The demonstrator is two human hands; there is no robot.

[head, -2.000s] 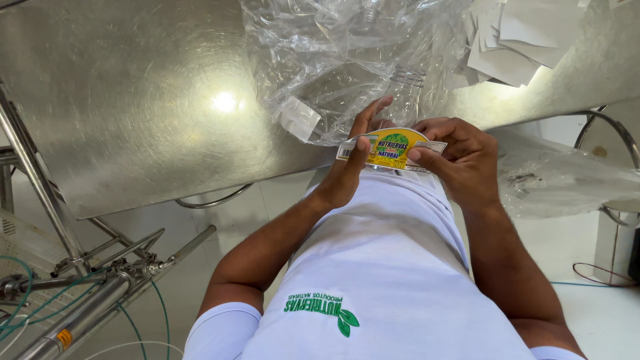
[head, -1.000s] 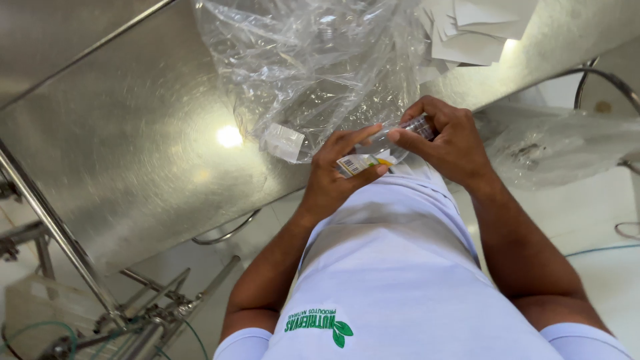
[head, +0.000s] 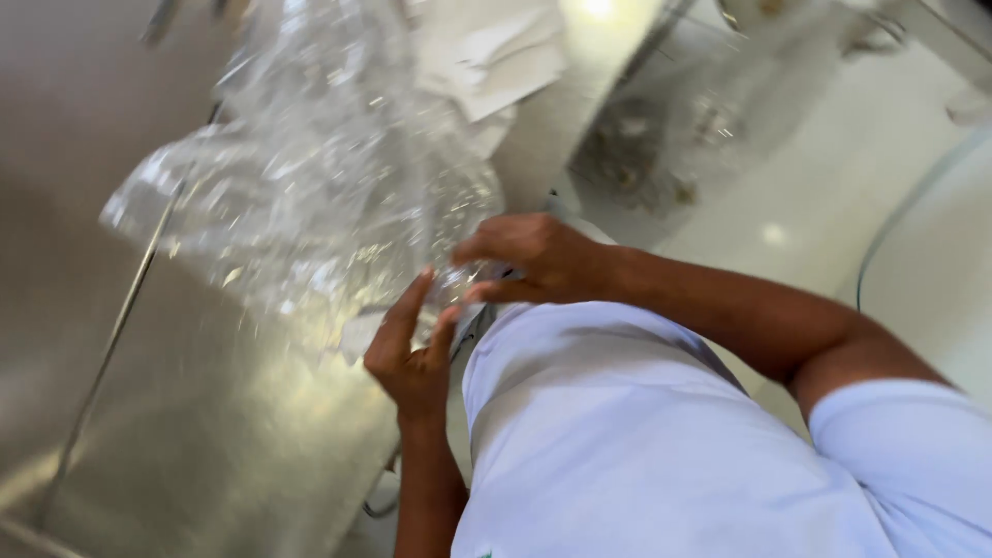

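My left hand point(head: 411, 349) is at the metal table's edge, thumb and forefinger raised around something clear that is too blurred to make out. Facing it from the right, my right hand point(head: 535, 260) has its thumb and fingers bent around the same spot, where a small dark part shows. Whether either hand grips this thing cannot be told. Just beyond both hands a large crumpled clear plastic bag point(head: 333, 178) lies on the table. A small white label or paper point(head: 363, 332) shows beside my left fingers.
The stainless steel table point(head: 232, 457) fills the left side, with a thin metal rod or seam point(head: 128, 310) across it. White paper sheets point(head: 496, 58) lie at the top. Beyond the table's right edge are a clear plastic bag point(head: 651, 155) with blurred contents and a thin hose point(head: 891, 225).
The yellow and green label that both hands held two seconds ago is no longer visible. At one second, a clear object and the label were between the hands. The view has turned strongly.
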